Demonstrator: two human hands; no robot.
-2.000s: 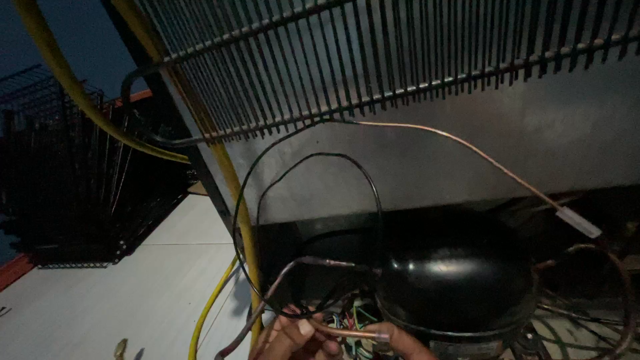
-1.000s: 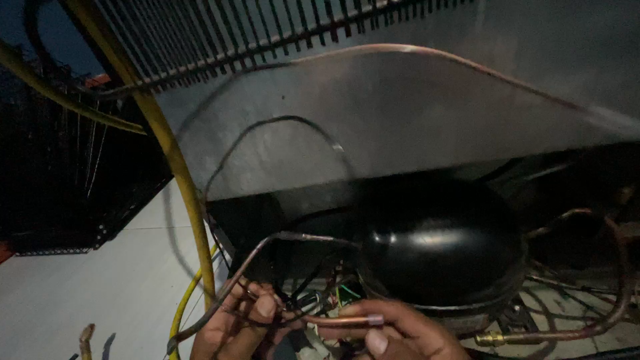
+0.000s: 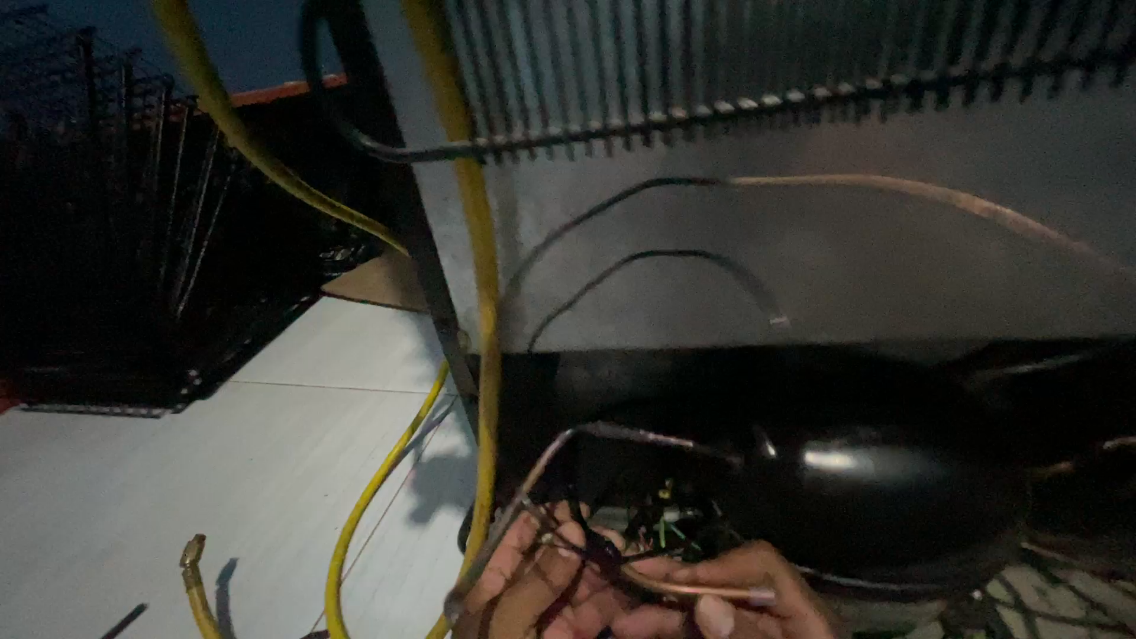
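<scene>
Low in the head view, my left hand [image 3: 532,568] has its fingers closed around a thin dark tube near a bent copper pipe. Beside it, my right hand [image 3: 745,595] pinches a short copper tube [image 3: 692,587] whose end is pale. The bent copper pipe [image 3: 555,444] runs from beside my left hand toward the black compressor [image 3: 887,497]. Above the hands, a thin tube [image 3: 666,254] curves against the grey metal panel [image 3: 843,284], and a longer copper-coloured tube [image 3: 870,181] arches over it. Colored wires [image 3: 666,524] lie behind the fingers.
A black condenser grille [image 3: 710,111] spans the top. One yellow hose [image 3: 484,337] hangs left of the panel; another yellow hose [image 3: 355,524] with a brass-ended hose [image 3: 191,555] lies on the white tiled floor [image 3: 266,461]. Dark wire racks [image 3: 106,222] stand at far left.
The view has shifted. Both hands remain close together by the copper tube, with the left fingers drawn nearer to the right hand. The looped thin tubes above have moved.
</scene>
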